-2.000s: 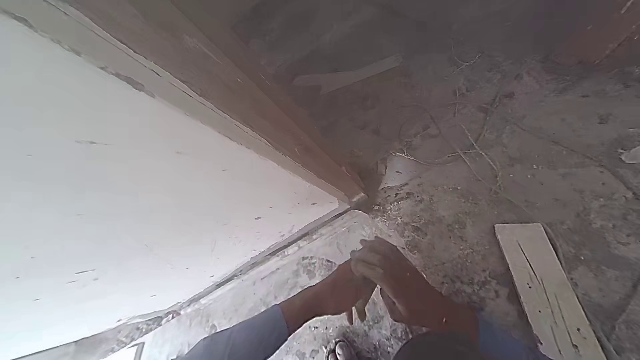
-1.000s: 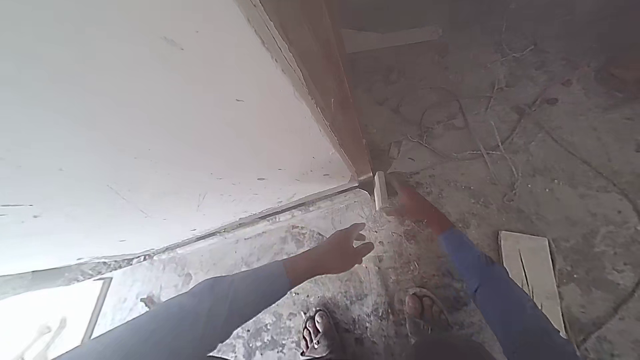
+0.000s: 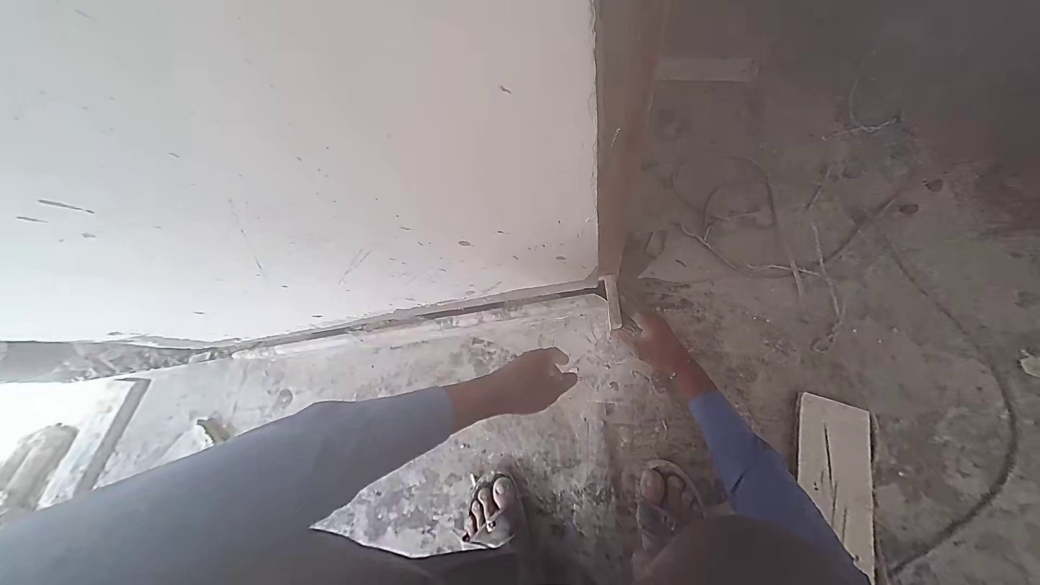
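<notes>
My right hand (image 3: 656,343) grips a small pale wooden block (image 3: 613,302), holding it at the foot of the brown door frame post (image 3: 624,146), where the white wall (image 3: 325,179) ends. Its fingers are partly hidden behind the block. To the left, my left hand (image 3: 532,380) hovers over the stained floor with fingers curled and nothing visible in it. A narrow dark gap (image 3: 504,304) runs along the wall's bottom edge and meets the block.
A pale wooden board (image 3: 835,475) lies on the floor at the lower right. Thin cords (image 3: 772,215) are strewn on the right, and another board (image 3: 707,70) lies beyond the post. My sandalled feet (image 3: 491,508) stand below my hands.
Two seconds ago my hands were together; they are now apart, the right one at the post's foot with the block. My view has swung round. Since one second ago my left hand's fingers have curled in.
</notes>
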